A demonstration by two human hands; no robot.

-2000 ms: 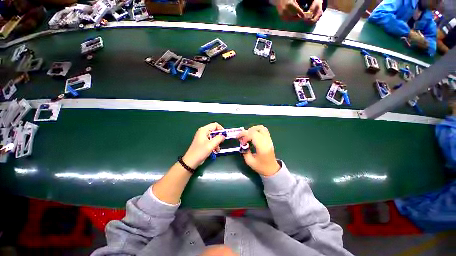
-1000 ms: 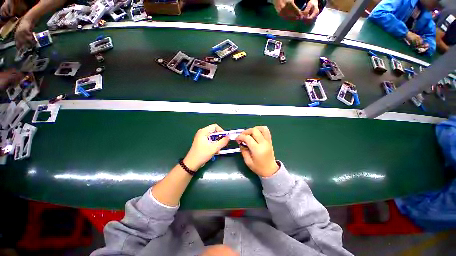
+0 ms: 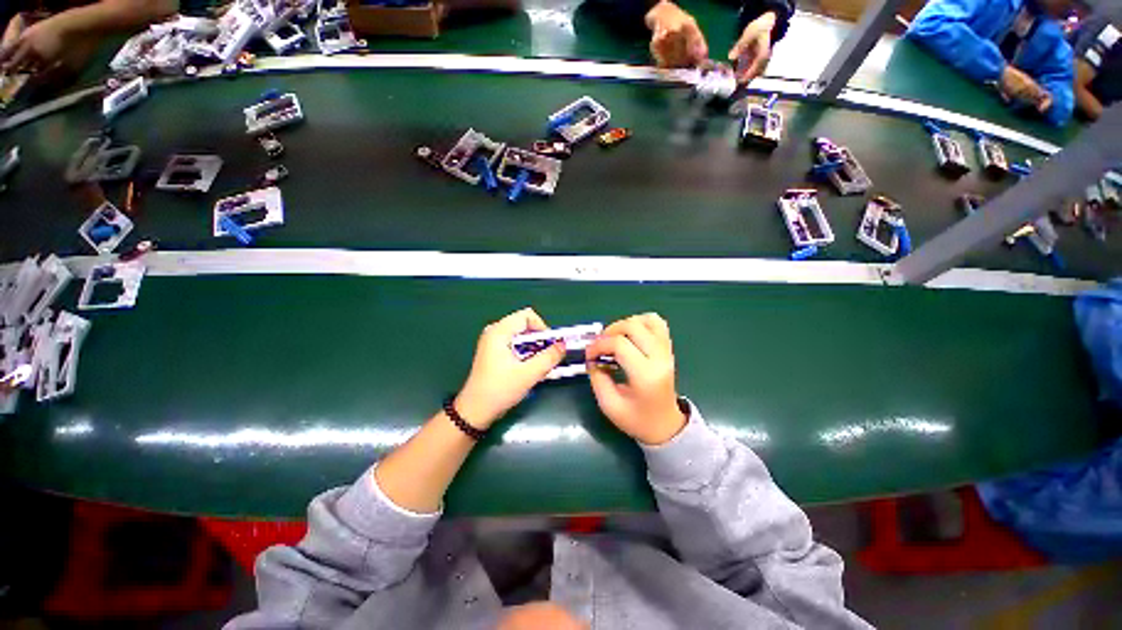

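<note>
A white rectangular plastic housing (image 3: pixel 576 335) with an open window is held above the green worktop, in front of my body. My left hand (image 3: pixel 506 369) grips its left end, with the thumb on the upper bar beside a dark blue-purple strip. My right hand (image 3: pixel 636 373) is at its right end, with thumb and fingertips pinched together on the housing or a small part there. The fingers hide most of that end, so I cannot tell what lies between them. No blue cell shows clearly at the housing.
The green belt (image 3: pixel 369 222) beyond the pale metal strip (image 3: pixel 492 263) carries several housings with blue cells (image 3: pixel 250 212). Stacked white housings (image 3: pixel 62 352) lie at the left edge. A grey post (image 3: pixel 1009 215) slants at right. Coworkers' hands (image 3: pixel 677 37) work across the belt.
The units on the belt have shifted right. The coworker's hands across have moved onto the belt's far edge around a unit. My hands stay in place, with small finger shifts of the right hand.
</note>
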